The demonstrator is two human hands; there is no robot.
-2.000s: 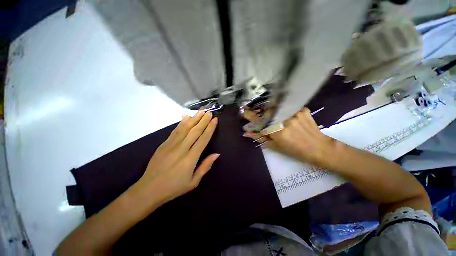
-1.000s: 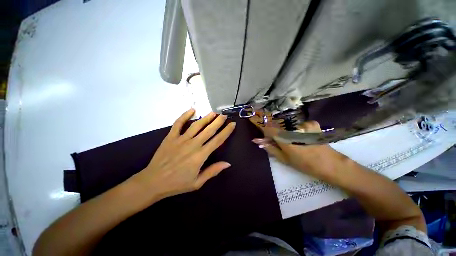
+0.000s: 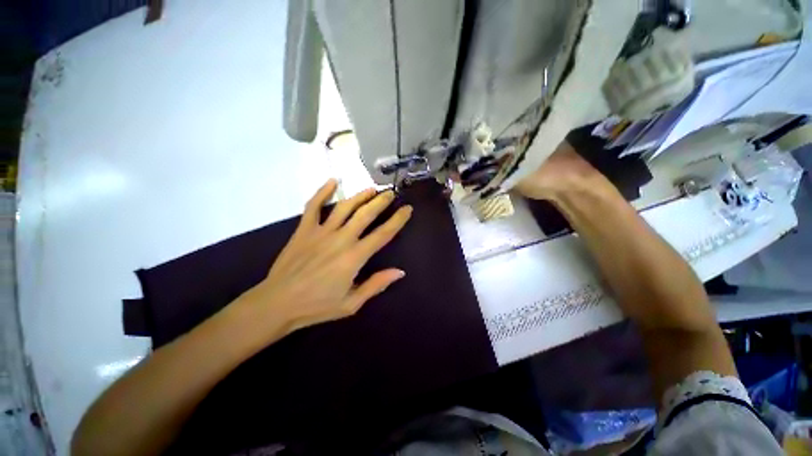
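A large dark plum-brown garment panel [image 3: 405, 307] lies on the white table and runs up under the sewing machine head [image 3: 410, 80]. My left hand [image 3: 334, 258] lies flat on the panel, fingers spread, fingertips just left of the presser foot area [image 3: 414, 169]. My right hand [image 3: 548, 176] is behind the lower right of the machine head, beside smaller dark pieces [image 3: 614, 165] on the machine bed. Its fingers are hidden, so I cannot tell what it holds. The needle point is not clearly visible.
A printed ruler [image 3: 552, 310] runs along the front table edge. White paper sheets [image 3: 712, 85] are by the machine arm. A clear plastic item [image 3: 757, 187] lies at the far right. Dark cloth [image 3: 588, 383] and blue plastic [image 3: 601, 426] are below the table.
My right hand has moved from beside the presser foot, up and right behind the machine head. The slim silver tool near it no longer shows. My left hand stays on the panel.
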